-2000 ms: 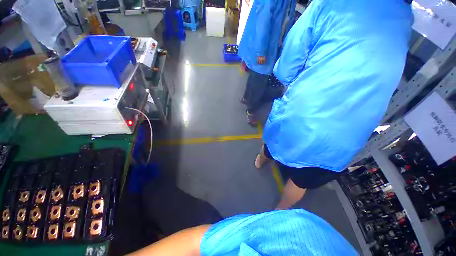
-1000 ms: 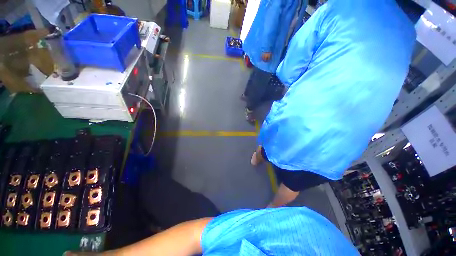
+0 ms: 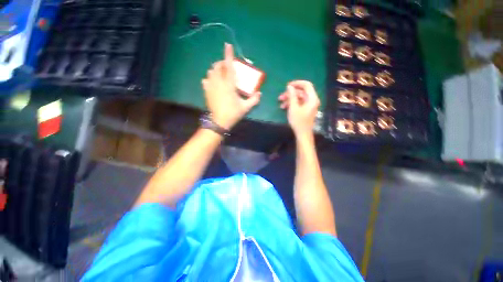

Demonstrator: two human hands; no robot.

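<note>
A white square pad in a red-brown frame (image 3: pixel 249 77) lies on the green bench in front of me. My left hand (image 3: pixel 223 91) is at the pad's left side and covers part of it, index finger stretched out and thumb by the pad's lower edge. Whether it grips the pad is unclear. My right hand (image 3: pixel 300 103) is to the right of the pad, apart from it, with fingers curled; blur hides whether it holds something small. A thin pale cable (image 3: pixel 220 25) curves to the pad's top.
A black tray (image 3: pixel 408 82) with rows of copper-coloured parts (image 3: pixel 364 79) is on the right. Another black tray (image 3: pixel 99 47) is on the left. A small black object (image 3: pixel 194 22) sits near the cable. A white-grey box (image 3: pixel 471 113) stands far right. A red-and-white card (image 3: pixel 49 118) is lower left.
The view has swung from the aisle and another person in blue to the bench. Both my hands and the pad now show. The copper-filled tray has shifted from left to right of view.
</note>
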